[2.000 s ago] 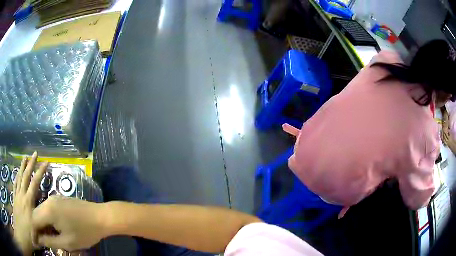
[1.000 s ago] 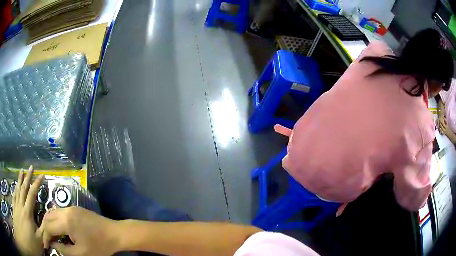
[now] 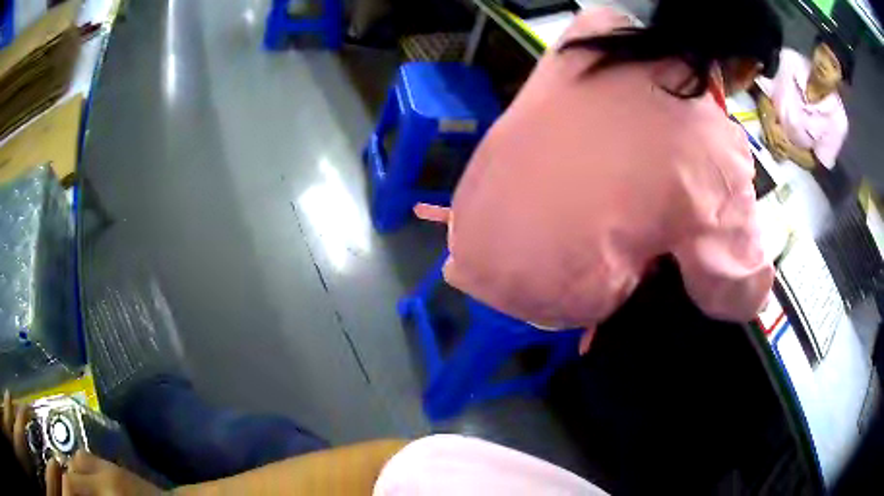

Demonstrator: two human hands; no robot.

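Note:
The pocket tray [image 3: 85, 422] shows only as a small corner at the lower left, with a black-and-white round part [image 3: 61, 433] in a pocket. My left hand [image 3: 15, 422] is at the left edge over the tray, mostly cut off, with only some fingers showing. My right hand [image 3: 92, 477] is low at the tray's near side, cut off by the bottom edge. Its fingertips point up beside the round part. Whether either hand holds a part is hidden.
A shiny stack of empty pocket trays [image 3: 34, 276] stands beyond the pocket tray. Cardboard sheets [image 3: 39, 87] lie behind it. Blue stools [image 3: 441, 102] stand on the grey floor. A person in a pink top [image 3: 591, 184] sits at the right bench, with another person [image 3: 809, 111] farther off.
The view has swung right, so the tray, stack and hands have shifted towards the left edge and are more cut off. The second person at the upper right shows more.

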